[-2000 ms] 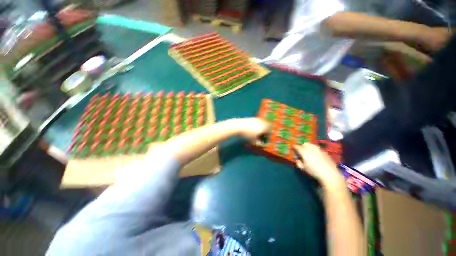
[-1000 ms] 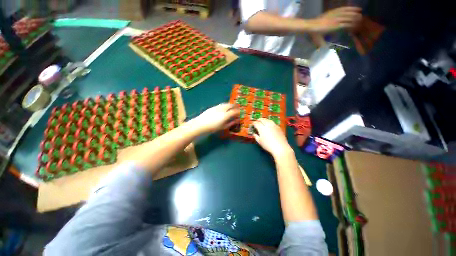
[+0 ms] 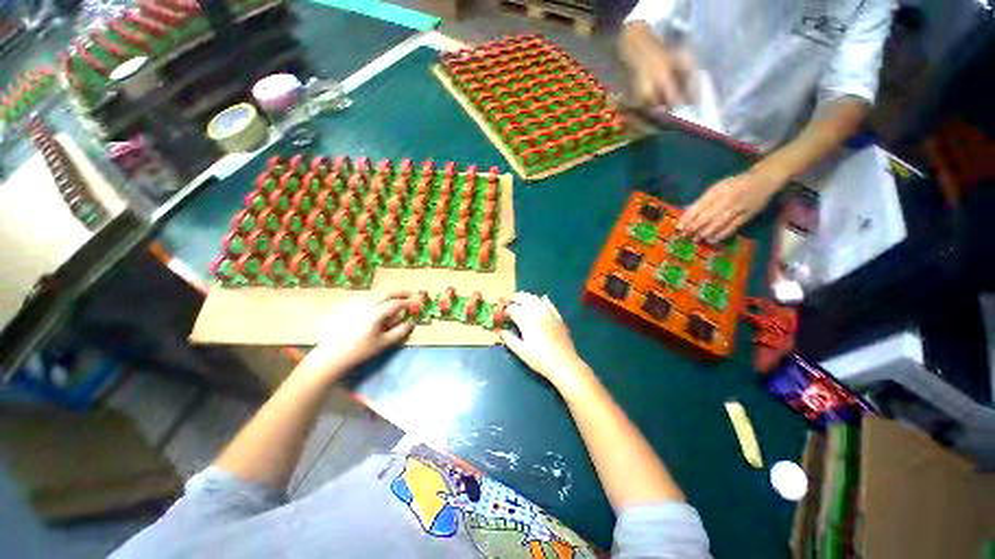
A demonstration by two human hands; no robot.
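Observation:
My left hand [image 3: 374, 330] and my right hand [image 3: 537, 331] hold a short row of green-and-red workpieces [image 3: 458, 307] between them, one hand at each end. The row is low over or on the bare front part of a cardboard sheet [image 3: 284, 313]. Rows of green-and-red workpieces [image 3: 360, 218] stand on the back of this sheet. The orange fixture [image 3: 652, 277] lies to the right; several of its black cavities are empty and several hold green pieces. Another person's hand [image 3: 724, 207] touches its back part.
A second loaded cardboard sheet [image 3: 534, 104] lies at the back. Tape rolls [image 3: 238, 128] lie at the left edge. A cream stick [image 3: 744, 435] and a white round cap [image 3: 789, 479] lie front right. The machine's white base [image 3: 873, 207] stands at the right.
My hands have moved left from the fixture to the cardboard sheet with a row of workpieces. Several fixture cavities are now empty. The other person's hand has come onto the fixture.

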